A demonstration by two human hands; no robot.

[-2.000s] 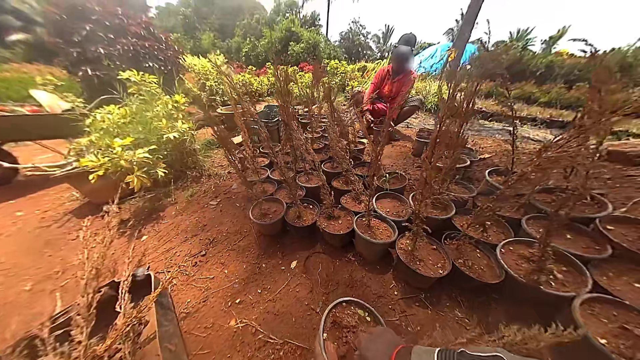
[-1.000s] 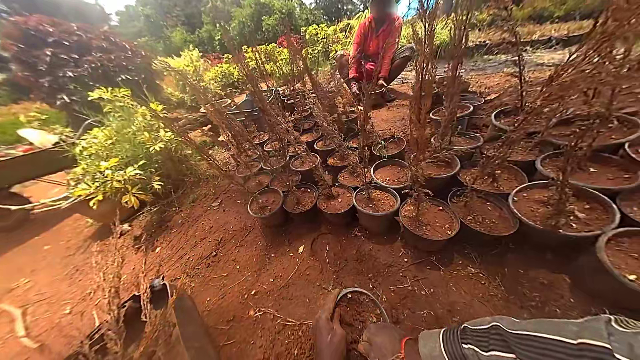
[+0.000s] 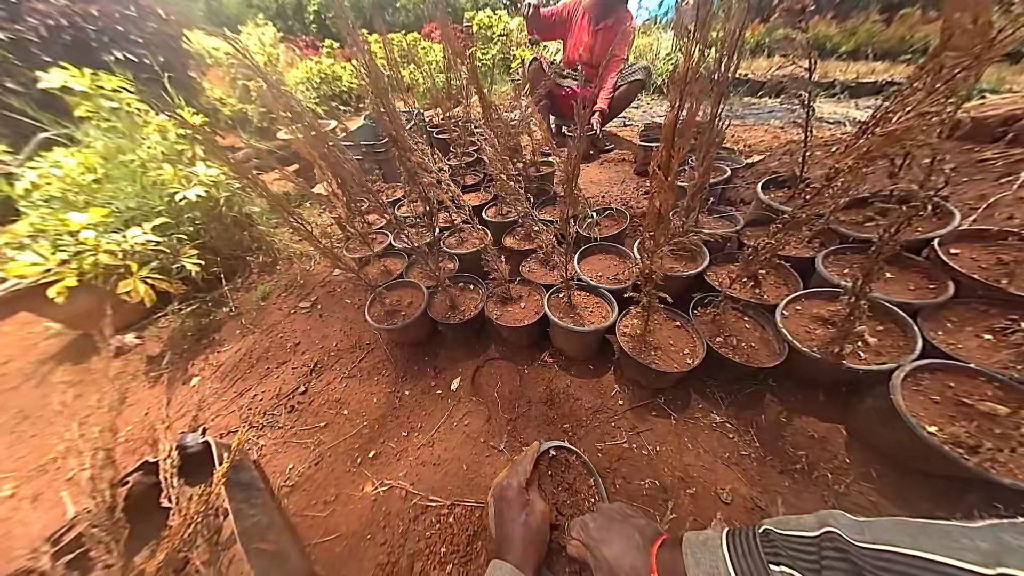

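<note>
A plastic plant pot [image 3: 594, 470] filled with red soil stands on the ground at the bottom centre. My left hand [image 3: 518, 508] lies along its left side, fingers at the rim. Over the soil near the rim's lower right is my right hand [image 3: 614, 538], its fingers curled; what they hold, if anything, is hidden. An orange band circles the right wrist, below a grey striped sleeve. Just beyond the hands, a row of potted dry brown plants [image 3: 582, 330] stands on red earth.
Several larger pots [image 3: 960, 416] stand at the right. A dark container [image 3: 260, 512] with dry sprigs is at the lower left. A leafy potted shrub [image 3: 104, 200] stands at the left. Another person in red [image 3: 588, 56] crouches behind the pots.
My left hand, out of view two seconds ago, has come to the pot's left side. My right hand has moved over the soil. The other person has raised one arm.
</note>
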